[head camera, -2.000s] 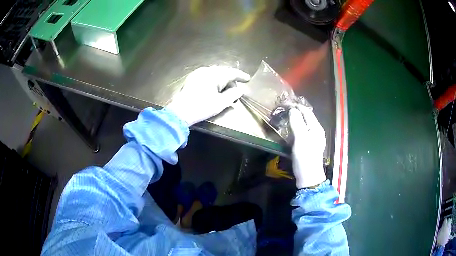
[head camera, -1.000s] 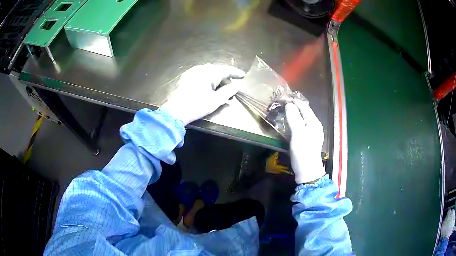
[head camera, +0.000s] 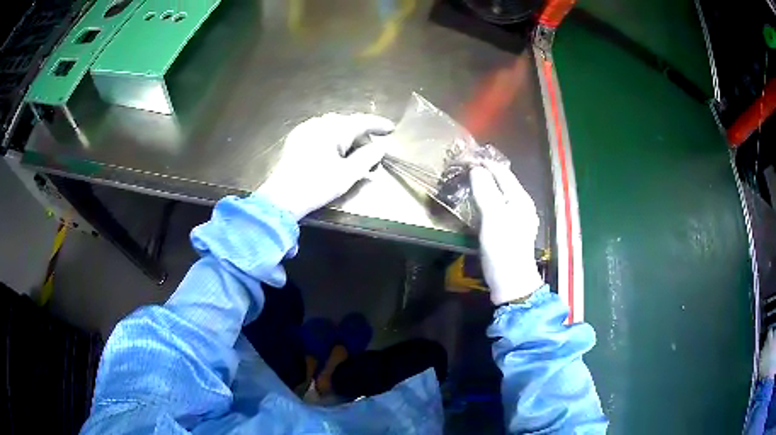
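Observation:
A clear plastic bag is held over the front part of the steel bench. Small dark parts show through it at its right side, and thin rod-like pieces or folds run towards its left edge. My left hand, in a white glove, pinches the bag's left edge between thumb and fingers. My right hand, also gloved, grips the bag's right end by the dark parts. My fingers partly hide both ends of the bag.
The steel bench carries green stands at the far left. A black round device is cut off at the top, beside a red-orange bar. A green conveyor belt runs at the right. Part of a person's sleeve shows at the lower right edge.
The view has shifted, so the bench, stands and belt sit further left in the picture. Both hands keep hold of the bag in nearly the same pose.

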